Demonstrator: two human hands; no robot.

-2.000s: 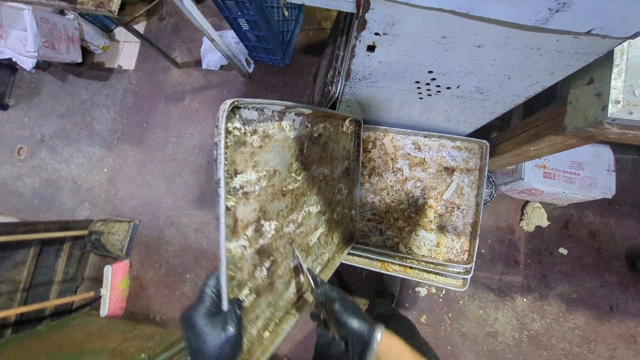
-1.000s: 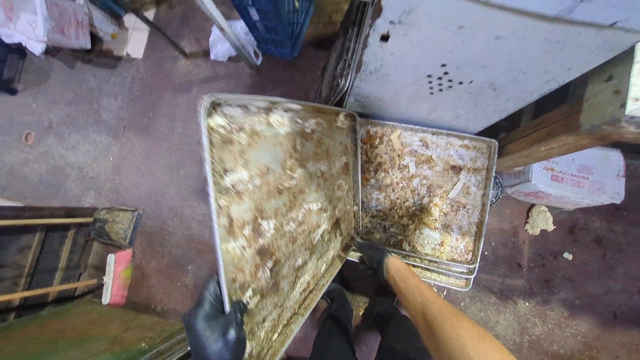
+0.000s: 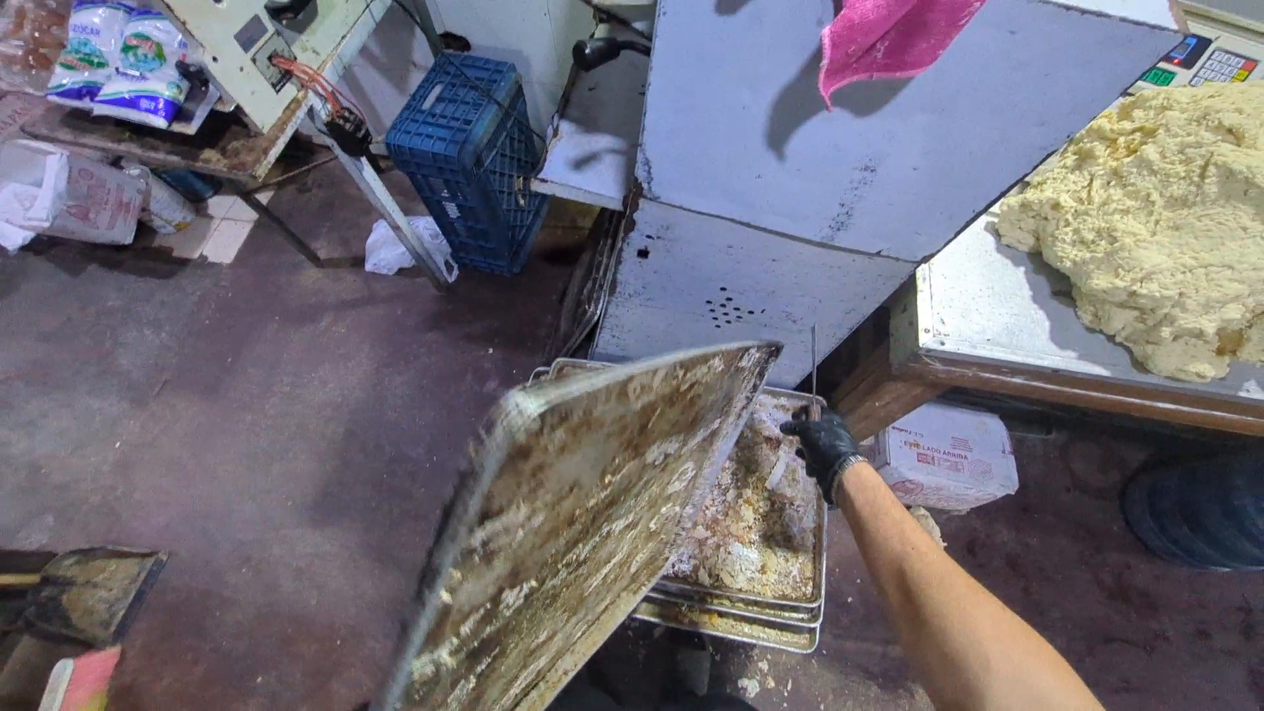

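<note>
A metal baking tray (image 3: 583,494) crusted with brown and pale residue stands tilted, its right side over a stack of similar trays (image 3: 760,553). My right hand (image 3: 825,449), in a black glove, is closed on the handle of a thin-bladed tool (image 3: 814,370), with the blade pointing up, above the right edge of the stack. Flakes and crumbs cover the top tray of the stack. My left hand is out of view; the lower left part of the tilted tray runs off the bottom of the frame.
A white metal cabinet (image 3: 760,276) rises behind the stack. To the right, a table (image 3: 987,326) bears a large mass of dough (image 3: 1165,227), with a cardboard box (image 3: 943,459) beneath. A blue crate (image 3: 469,158) stands at the back left. A dustpan (image 3: 94,592) lies at the lower left.
My right hand has moved from the lower edge of the trays to the right side of the stack. The tilted tray leans differently, and my left hand has left the view. The view has shifted upward.
</note>
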